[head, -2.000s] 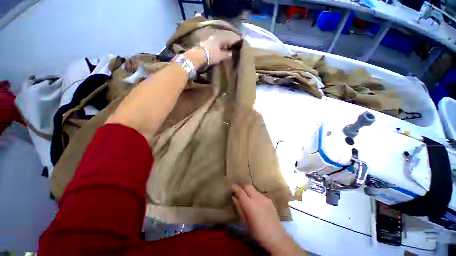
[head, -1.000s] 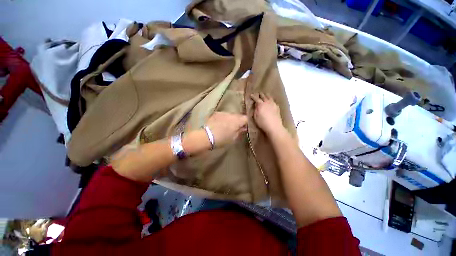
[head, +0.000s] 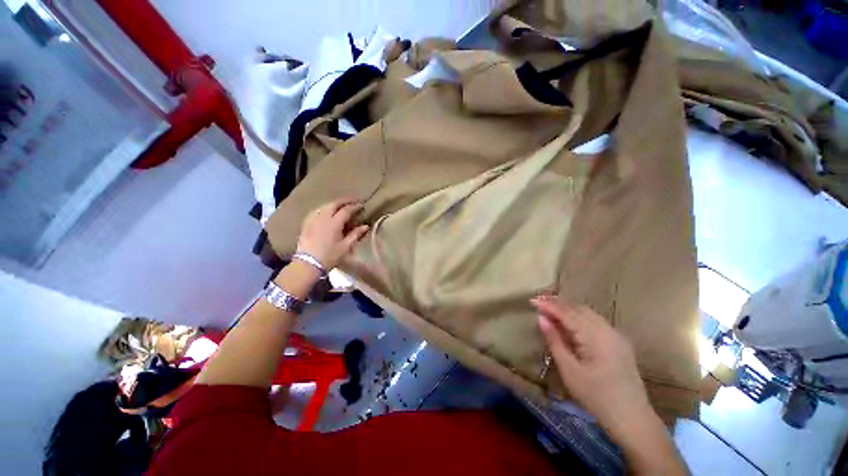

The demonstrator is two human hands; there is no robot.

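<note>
A tan jacket [head: 465, 200] is spread over the table, with creased cloth in its middle and a darker tan strip down its right side. My left hand [head: 333, 237] is at the jacket's left lower edge, its fingers curled onto the cloth. My right hand [head: 595, 358] is over the lower right part, fingertips at the inner edge of the strip; whether they pinch cloth is hidden. A small metallic zipper end [head: 546, 367] shows beside the right hand. Black trim [head: 595, 54] shows inside the jacket at the top.
The sewing machine head [head: 804, 297] is at the right edge, its presser foot [head: 753, 376] just right of the jacket. Tan cut pieces [head: 762, 112] lie behind. White and black cloth hangs at the left. A red frame [head: 200, 93] stands upper left. Bundled items and a red stand are below.
My view has swung left. My left hand has moved from the middle zipper edge to the jacket's left edge. My right hand has moved down along the strip.
</note>
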